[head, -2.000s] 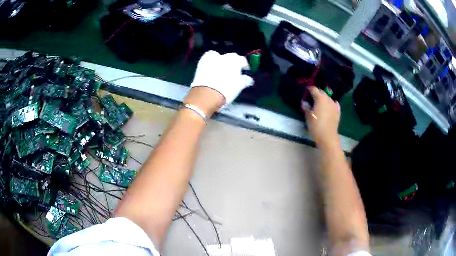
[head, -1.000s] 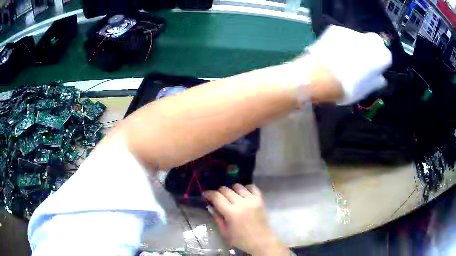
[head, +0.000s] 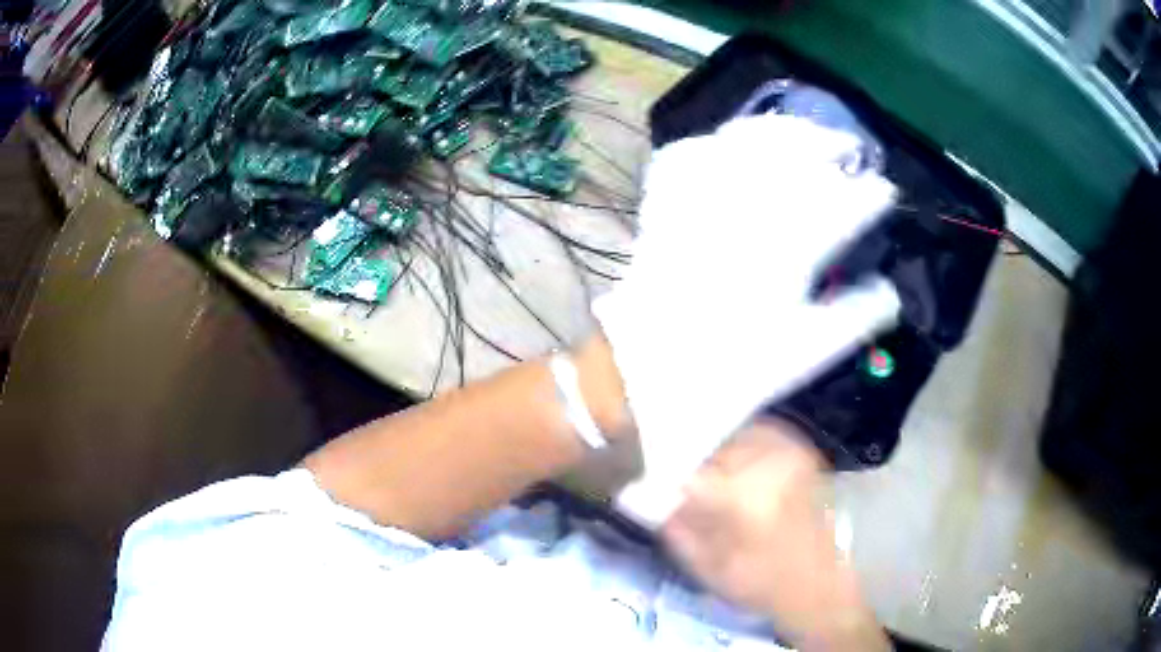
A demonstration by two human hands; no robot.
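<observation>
A black speaker housing (head: 936, 274) lies open side up on the pale table, with a silver speaker driver (head: 815, 108) at its upper end and a small round green part (head: 880, 363) near its lower end. My left hand (head: 751, 255), in a white glove, is over the housing, thumb and fingers apart, hiding much of it. My right hand (head: 764, 510) is below it, blurred and partly covered by the glove; its fingertips and anything in them are hidden. A thin red wire shows at the housing's right side.
A pile of green circuit boards (head: 280, 166) with long thin black wires lies at the upper left of the table (head: 509, 242). The green conveyor (head: 942, 77) runs along the upper right. A large dark object (head: 1114, 382) stands at the right edge.
My left hand has come back from the right side to over the housing. My right hand has moved close beside it. The view has turned toward the board pile.
</observation>
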